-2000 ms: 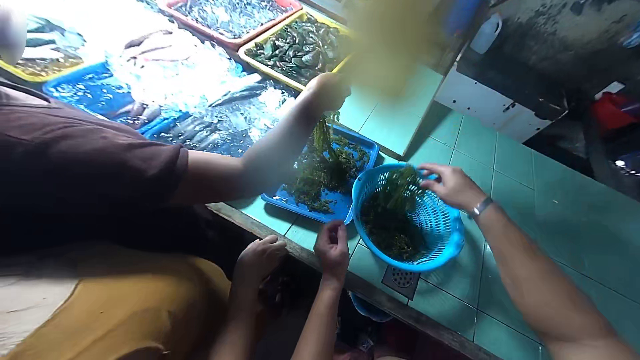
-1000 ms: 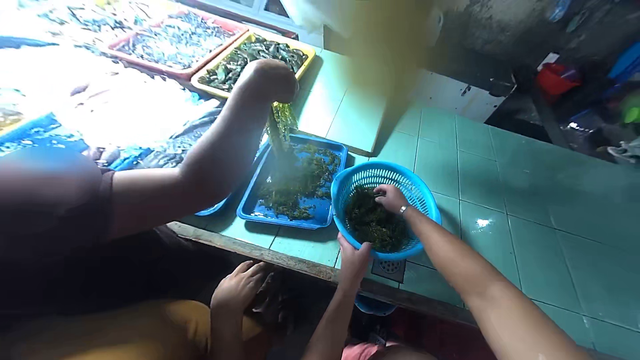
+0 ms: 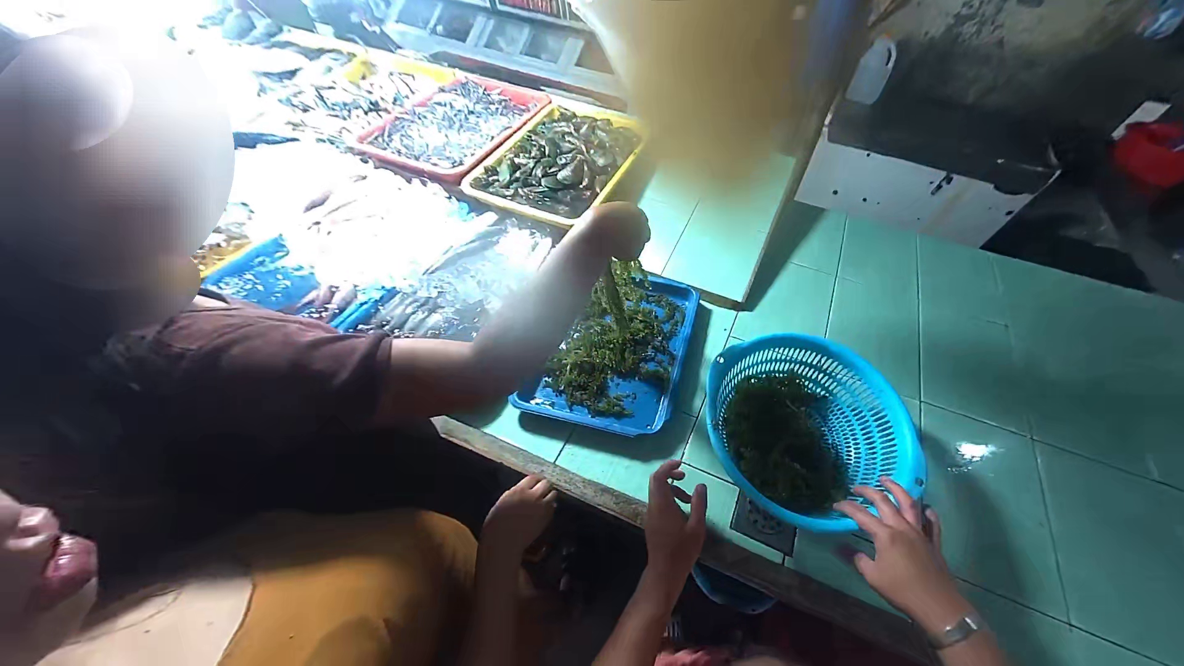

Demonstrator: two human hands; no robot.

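A blue plastic colander (image 3: pixel 879 398) stands tilted on the green tiled counter, with dark green seaweed (image 3: pixel 786 453) heaped along its left side. My right hand (image 3: pixel 902 546), with a metal band at the wrist, is at the colander's lower right rim, fingers spread and holding nothing. Left of the colander, at the counter's edge, my left hand (image 3: pixel 673 518) is raised with its fingers apart and empty. Another person's hand (image 3: pixel 618 229) holds a hanging bunch of seaweed (image 3: pixel 615 296) over a blue tray (image 3: pixel 652 416) that has more seaweed in it.
A yellow tray of mussels (image 3: pixel 560 166) and a red tray of small fish (image 3: pixel 453 120) stand at the back. Fish lie on ice (image 3: pixel 370 222) at the left. A drain grate (image 3: pixel 763 527) is beneath the colander's near side. A second person's hand (image 3: pixel 523 509) is by the counter edge.
My right hand has come out of the seaweed in the colander to its near right rim. My left hand has let go of the colander's rim and is now apart from it.
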